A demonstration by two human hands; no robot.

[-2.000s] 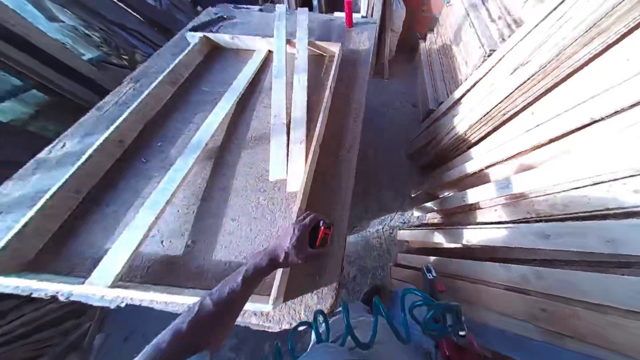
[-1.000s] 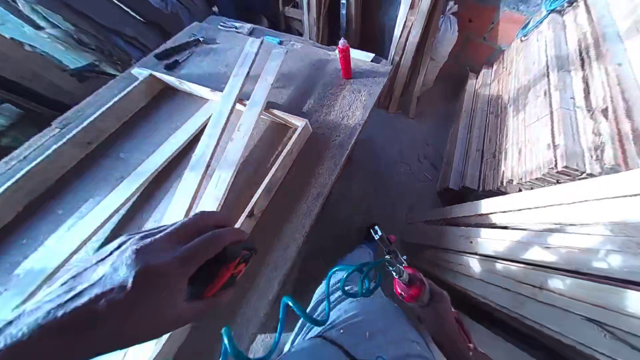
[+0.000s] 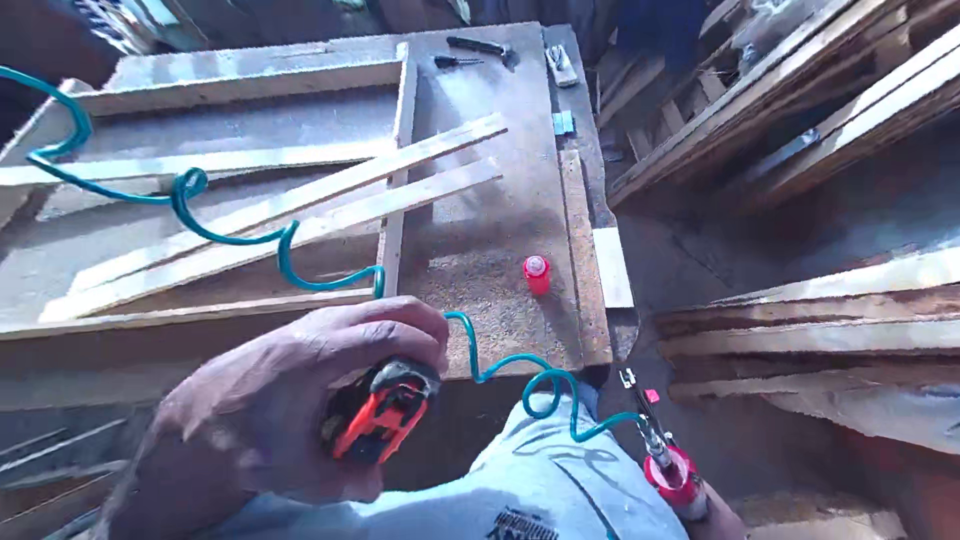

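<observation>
My left hand (image 3: pixel 300 397), large at the lower left, is closed around an orange and black tape measure (image 3: pixel 386 412). Low on the right, beside my leg, my right hand (image 3: pixel 716 514) grips a red air tool (image 3: pixel 675 476) with a metal nozzle. From that tool a coiled teal air hose (image 3: pixel 551 375) runs left, passing behind my left hand and over the wooden frame (image 3: pixel 390 255). Two loose wooden strips (image 3: pixel 315 195) lie slanted across the frame on the workbench (image 3: pixel 480 322). A red bottle (image 3: pixel 537 274) stands on the bench near its right edge.
A hammer (image 3: pixel 480 46) and a dark pointed tool (image 3: pixel 457 61) lie at the bench's far side. Stacked boards (image 3: pixel 810 337) stick out from the right, and long planks (image 3: pixel 750 97) lean at the upper right. A pale wood block (image 3: pixel 613 268) lies at the bench edge.
The view has swung strongly over the bench's end. The hose, earlier low near my legs, now stretches across the frame. The tape measure stays in my left hand, the red tool in my right.
</observation>
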